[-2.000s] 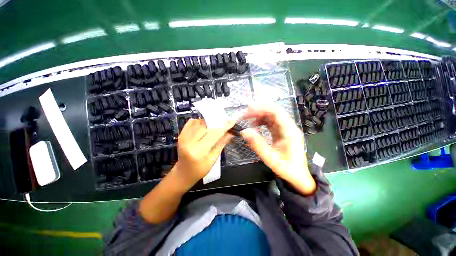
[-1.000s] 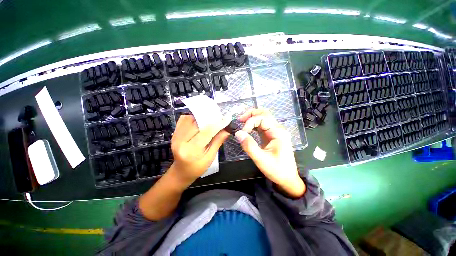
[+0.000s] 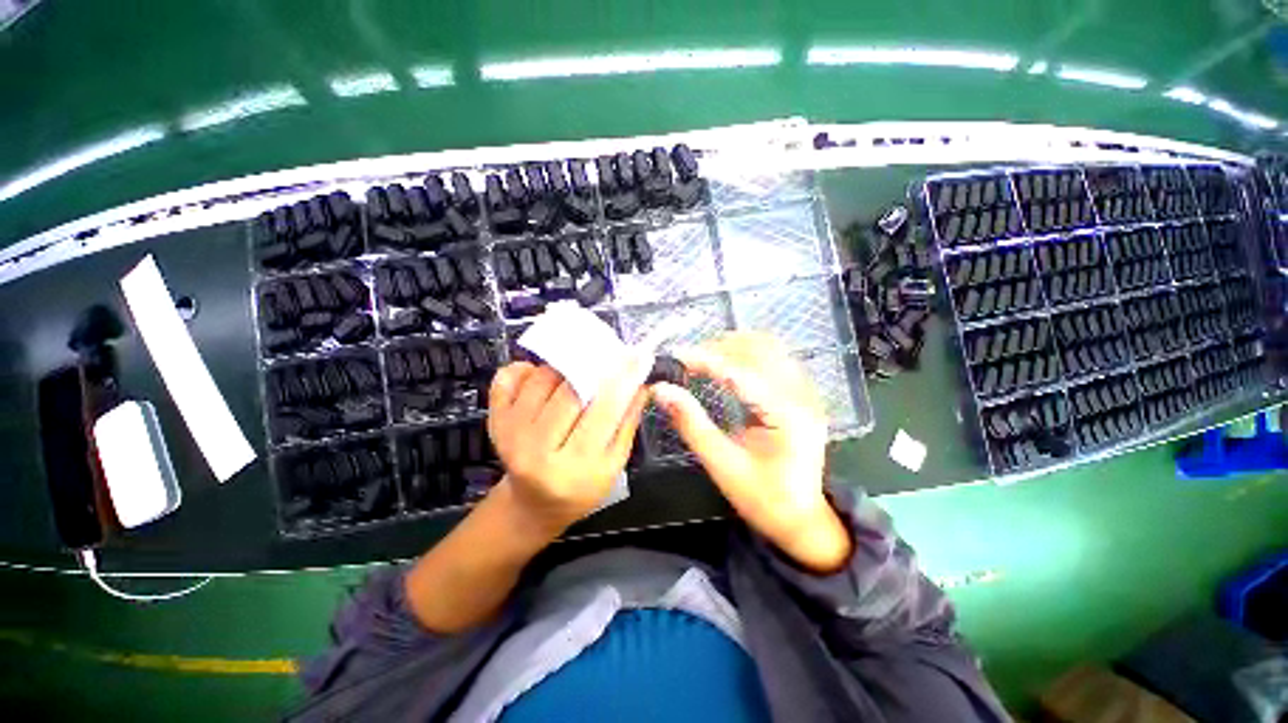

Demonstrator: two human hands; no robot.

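My left hand (image 3: pixel 562 441) holds a white label sheet (image 3: pixel 572 348) over the compartment tray; the sheet's lower end shows below the hand. My right hand (image 3: pixel 756 431) pinches a small black part (image 3: pixel 668 372) at its fingertips, close to the left fingertips. Whether a sticker is on the part cannot be told. The clear compartment tray (image 3: pixel 774 304) lies under both hands, with black parts in its left cells and bare textured cells at right. The hands hide some middle cells.
A loose pile of black parts (image 3: pixel 887 300) lies between this tray and a right-hand tray (image 3: pixel 1102 304) packed with rows. A white scrap (image 3: pixel 908 451) lies below the pile. At far left are a white strip (image 3: pixel 187 370), a white rounded device (image 3: pixel 137 463) with cable, and a dark phone (image 3: pixel 68 455).
Both hands stay together over the tray with small finger movements. The upper part of the white sheet has shifted and tilted. The whole view has shifted slightly.
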